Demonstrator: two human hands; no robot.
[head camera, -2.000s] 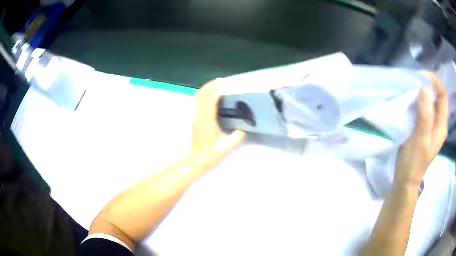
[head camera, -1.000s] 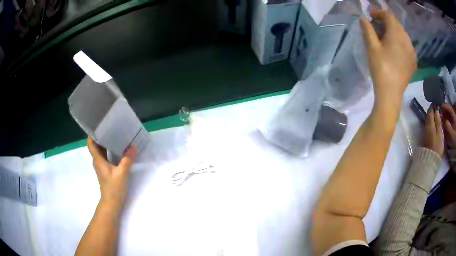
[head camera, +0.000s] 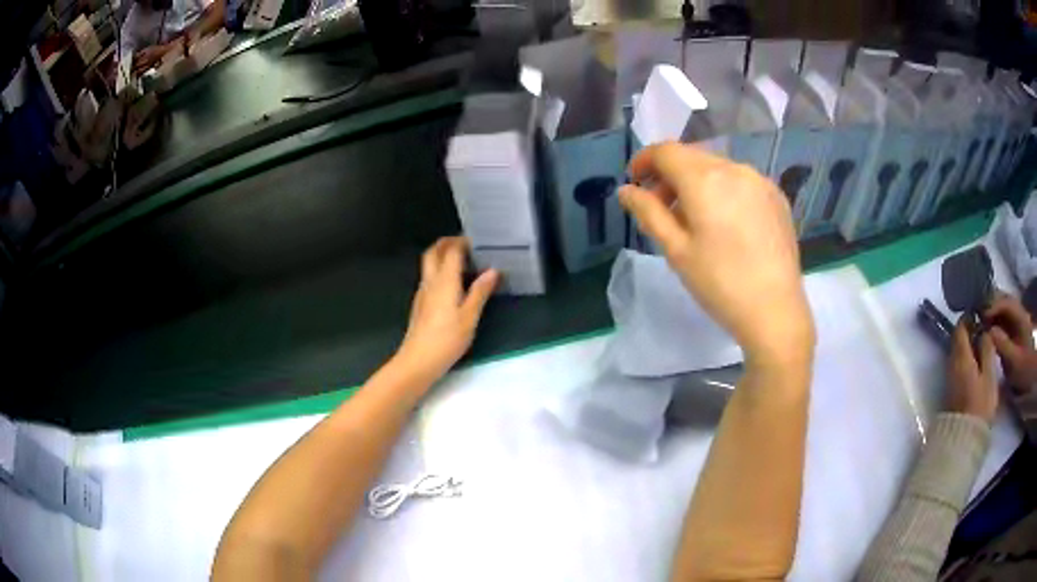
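Observation:
A pale retail box (head camera: 500, 210) stands upright on the dark belt, its small-print face towards me. My left hand (head camera: 447, 305) is at its lower left corner, thumb over the front face and fingers at the side. My right hand (head camera: 728, 244) is raised, its fingertips close together at the side of an open box with a device picture (head camera: 591, 205). Whether they pinch anything cannot be told. A cloudy protective bag (head camera: 671, 318) lies below the right hand, with a blurred dark shape beside it, partly hidden by the forearm. A coiled white cable (head camera: 412, 493) lies on the white sheet.
A row of upright open boxes (head camera: 881, 171) runs along the belt to the right. Another person's hands (head camera: 987, 341) hold a dark grey piece at far right. A flat carton (head camera: 51, 477) lies at far left. A green edge strip (head camera: 262, 407) borders the belt (head camera: 262, 250).
My left hand has moved right and forward with the box, which now stands upright on the belt. My right hand has moved left and lower. The view has shifted, showing more of the box row.

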